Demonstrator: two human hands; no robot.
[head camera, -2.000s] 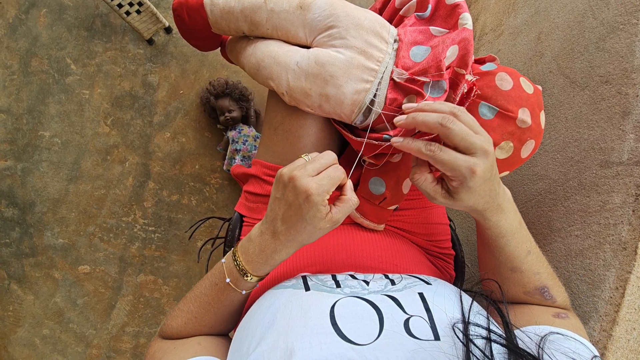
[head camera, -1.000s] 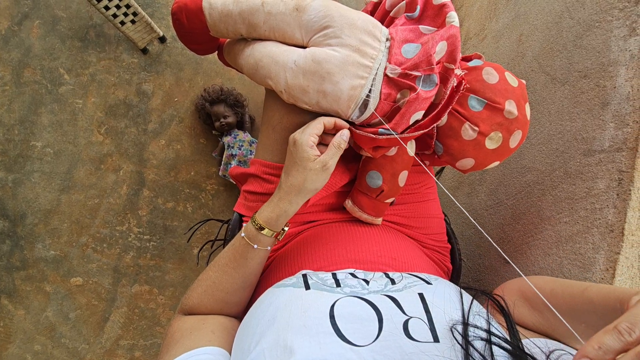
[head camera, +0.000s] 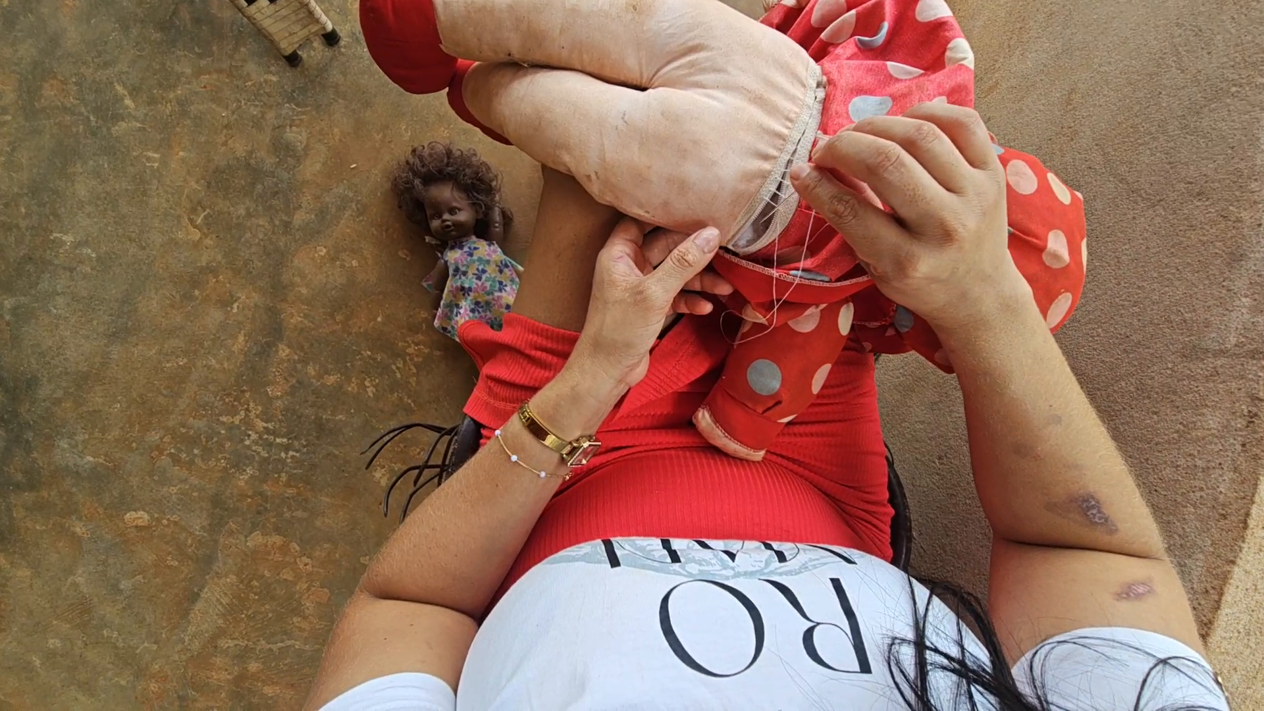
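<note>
A large cloth doll (head camera: 681, 128) with a stuffed beige body and red feet lies across my lap. Its red polka-dot dress (head camera: 889, 84) is gathered at the right of the seam. My left hand (head camera: 652, 286) holds the lower edge of the doll's body near the seam, thumb on top. At the seam's right side is my right hand (head camera: 918, 202), thumb and fingertips pinched together; a needle between them cannot be made out. White thread (head camera: 805, 242) hangs in loops below the seam, over the dotted cloth.
On the floor to the left lies a small doll (head camera: 464, 237) with curly brown hair and a flowered dress. A woven piece with dark feet (head camera: 286, 22) stands at the top left. A brown rug (head camera: 1136, 197) covers the floor on the right.
My right hand has come back from the lower right, where the thread was drawn out taut, to the seam. The thread now hangs slack. My left hand remains by the doll's body.
</note>
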